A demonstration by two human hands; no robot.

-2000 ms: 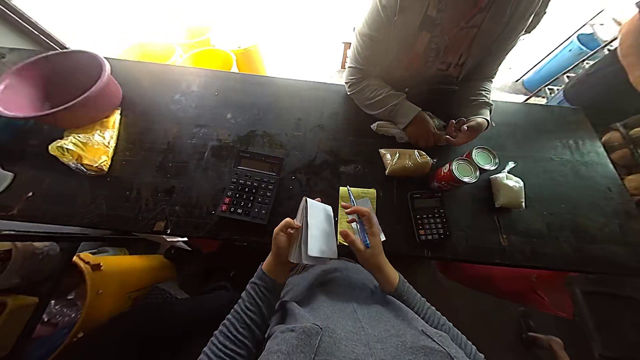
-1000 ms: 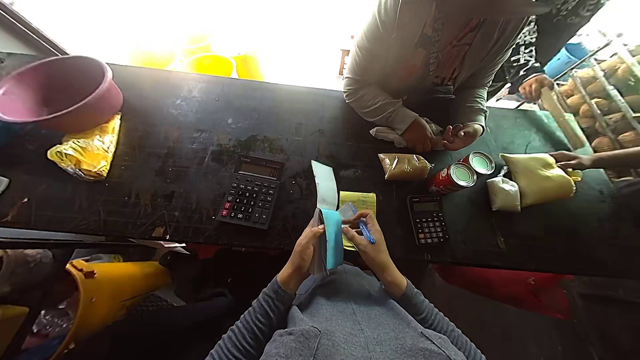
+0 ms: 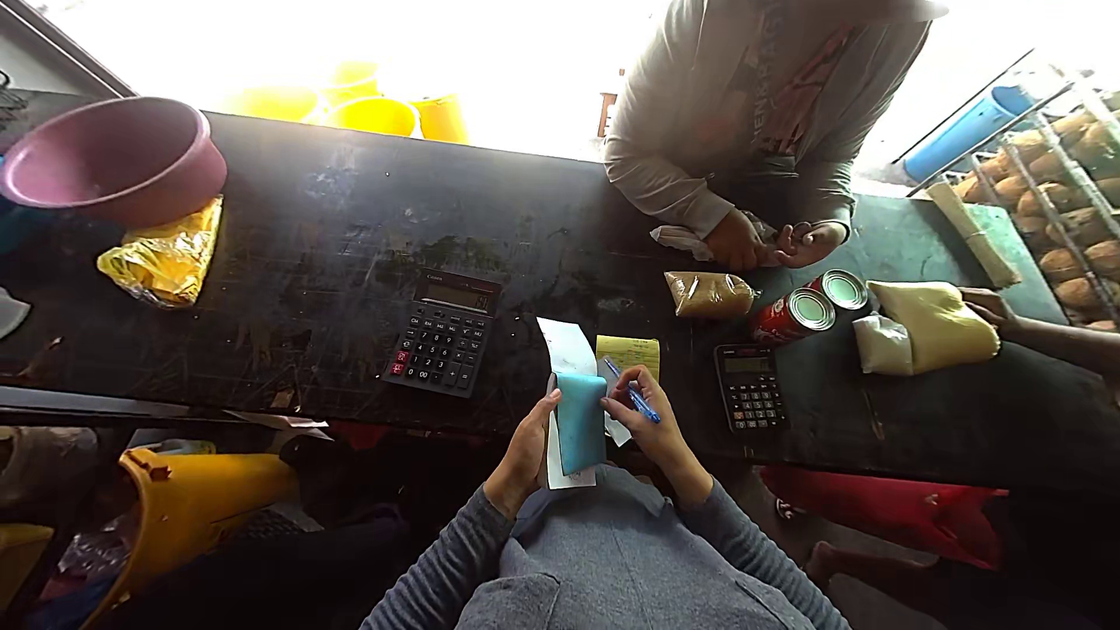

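My left hand (image 3: 528,448) grips a small notepad (image 3: 582,426) with a turquoise sheet on top and white pages showing above and below it. My right hand (image 3: 656,424) holds a blue pen (image 3: 637,401) against its fingers, just right of the pad. Behind the right hand, a yellow paper slip (image 3: 630,350) with handwriting lies at the table's near edge. A large calculator (image 3: 444,332) lies to the left of the pad, and a smaller calculator (image 3: 751,389) to the right of my right hand.
Across the black table (image 3: 324,227), a person's hands rest near a bag of brown grains (image 3: 710,295). Two cans (image 3: 794,315), a small white bag (image 3: 882,344) and a larger pale-yellow bag (image 3: 941,328) touched by another hand are at right. A pink basin (image 3: 118,162) stands at left.
The notepad, white-faced two seconds ago, now shows a turquoise sheet. A larger pale-yellow bag with another person's hand on it has come in at the right.
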